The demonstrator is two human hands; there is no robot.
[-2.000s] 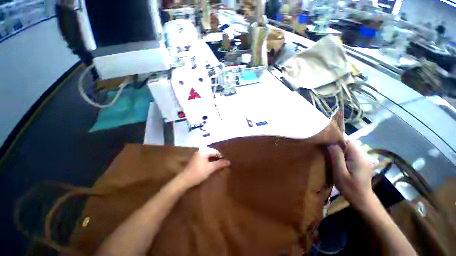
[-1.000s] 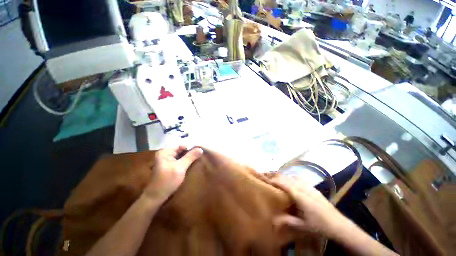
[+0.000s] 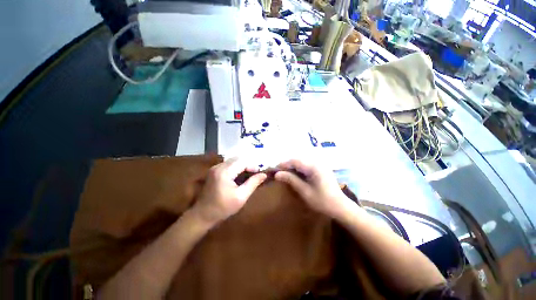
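Note:
A brown cloth panel (image 3: 258, 246) fills the lower picture and hangs over the table's front edge. My left hand (image 3: 226, 190) pinches its upper edge between thumb and fingers. My right hand (image 3: 311, 184) pinches the same edge just to the right, the fingertips of both hands close together. The pinched edge lies a little in front of the white sewing head (image 3: 258, 96) with its red three-diamond logo. The small dark parts under the head (image 3: 254, 137) are beyond the cloth. Narrow brown straps (image 3: 56, 255) hang at the left, blurred.
Small dark snips (image 3: 312, 139) and a dark flat piece (image 3: 328, 144) lie on the white table (image 3: 376, 170). A beige cloth heap with cords (image 3: 399, 85) is at the upper right. More brown pieces (image 3: 511, 269) are at the lower right. A teal cloth (image 3: 153, 91) lies at the left.
My right hand has moved from the panel's right side inward, beside my left hand at the upper edge. The cloth edge is now held between both hands. The view has shifted.

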